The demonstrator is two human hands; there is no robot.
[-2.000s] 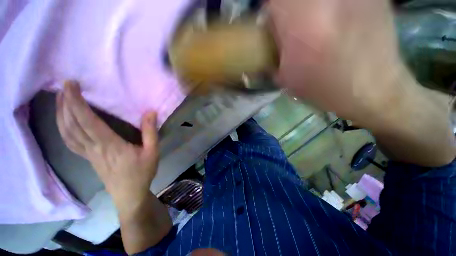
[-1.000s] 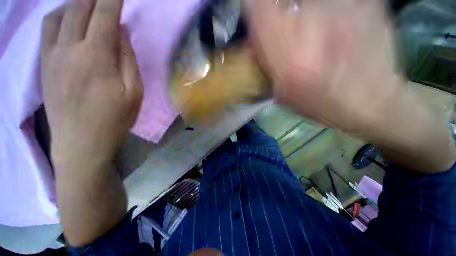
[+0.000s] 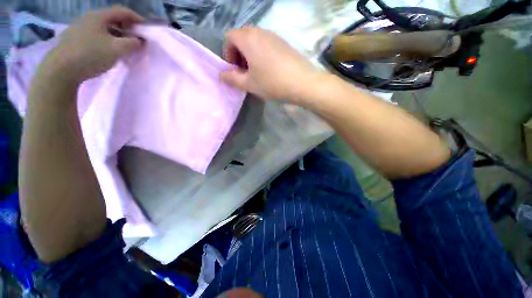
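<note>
The pink garment (image 3: 175, 105) lies over the left part of the grey-white ironing board (image 3: 192, 201), its upper edge lifted between my hands. My left hand (image 3: 96, 43) pinches that edge at the upper left. My right hand (image 3: 262, 64) pinches the edge at its right upper corner. The steam iron (image 3: 391, 49), dark and shiny with a tan handle and a red light, sits at the right end of the board, untouched by either hand.
Grey striped cloth (image 3: 219, 13) is heaped at the far side of the board. White cloth (image 3: 297, 26) lies left of the iron. Dark hoses or cables run from the iron to the upper right. Blue material (image 3: 14, 244) shows below left. My pinstriped shirt is against the near edge.
My right hand has let go of the iron, which now sits at the right end, and has taken the garment's edge. My left hand has moved from flat on the garment to pinching its upper edge.
</note>
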